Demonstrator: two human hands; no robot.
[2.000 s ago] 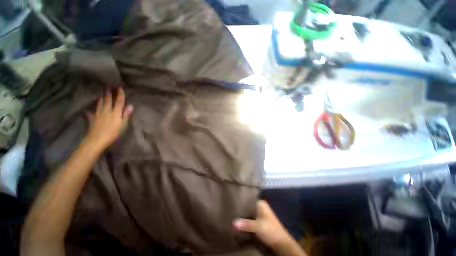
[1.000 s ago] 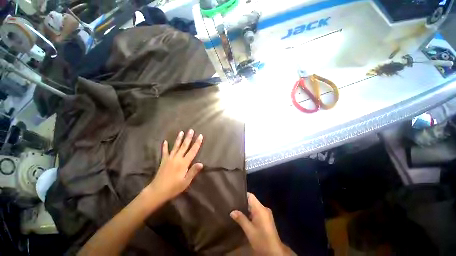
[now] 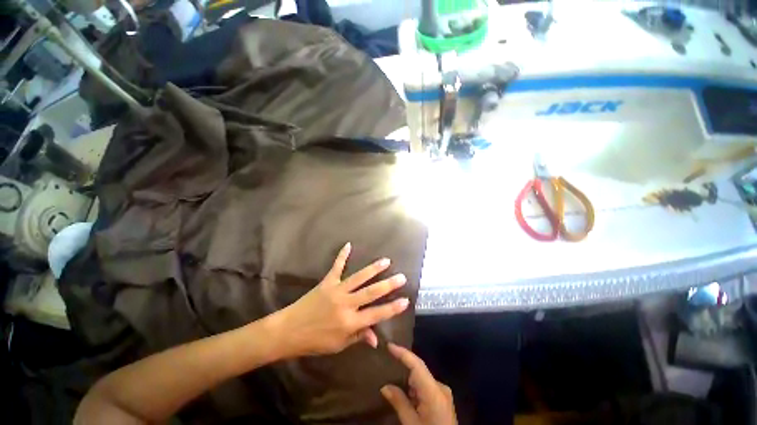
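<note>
The brown lining fabric (image 3: 332,195) lies in large folds over the table in front of me, its right part reaching the bright lamp spot by the needle. My left hand (image 3: 344,307) lies on the lining near the table's front edge, fingers spread, thumb bent down. My right hand (image 3: 419,390) is at the lower edge of the picture, thumb and forefinger on either side of a bit of the lining near its right edge; the grip is partly hidden. Navy fabric (image 3: 369,144) shows as a strip left of the presser foot (image 3: 444,149).
The white sewing machine (image 3: 581,108) with a green ring tray (image 3: 452,33) stands at the right. Snips with red and orange loops (image 3: 554,212) and a thread tuft (image 3: 682,197) lie on its bed. A cream-coloured machine (image 3: 41,212) stands at the left.
My left hand has moved right across the lining, from farther left, to close beside my right hand. The camera view has also shifted. The snips stay on the bed.
</note>
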